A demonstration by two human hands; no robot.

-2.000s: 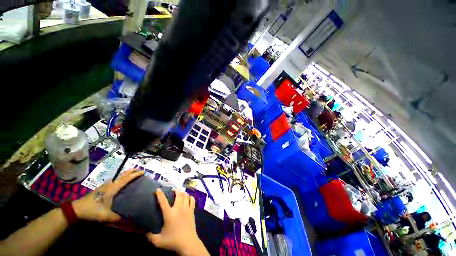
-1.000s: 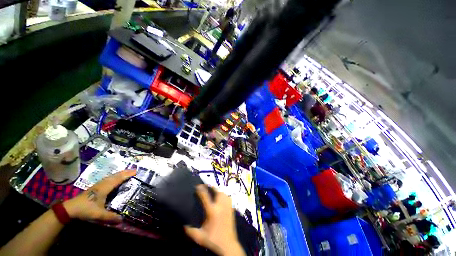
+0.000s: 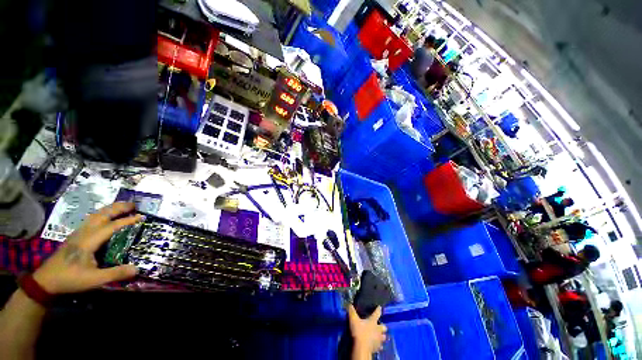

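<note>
The open unit (image 3: 200, 254) lies along the bench's front edge, its black tray with yellowish lines facing up and a green circuit board at its left end. My left hand (image 3: 88, 253) is around that left end, thumb and fingers spread on its two long sides. My right hand (image 3: 367, 332) is at the lower right, beyond the bench's right edge, gripping a dark cover (image 3: 373, 294) by its lower end. The cover is over the near edge of a blue bin (image 3: 415, 281). A large dark blurred shape, likely the electric screwdriver (image 3: 105, 91), hangs at the upper left.
A power strip (image 3: 223, 128) and a bench power supply with red digits (image 3: 287, 98) stand at the back. Test leads (image 3: 299, 184) tangle on the bench. A white bottle (image 3: 20, 204) is at the left edge. More blue bins (image 3: 454, 253) stand right. People are in the far right background.
The cover has come away from the unit and moved right with my right hand to the blue bin. The tray inside is exposed. The view has shifted towards the right.
</note>
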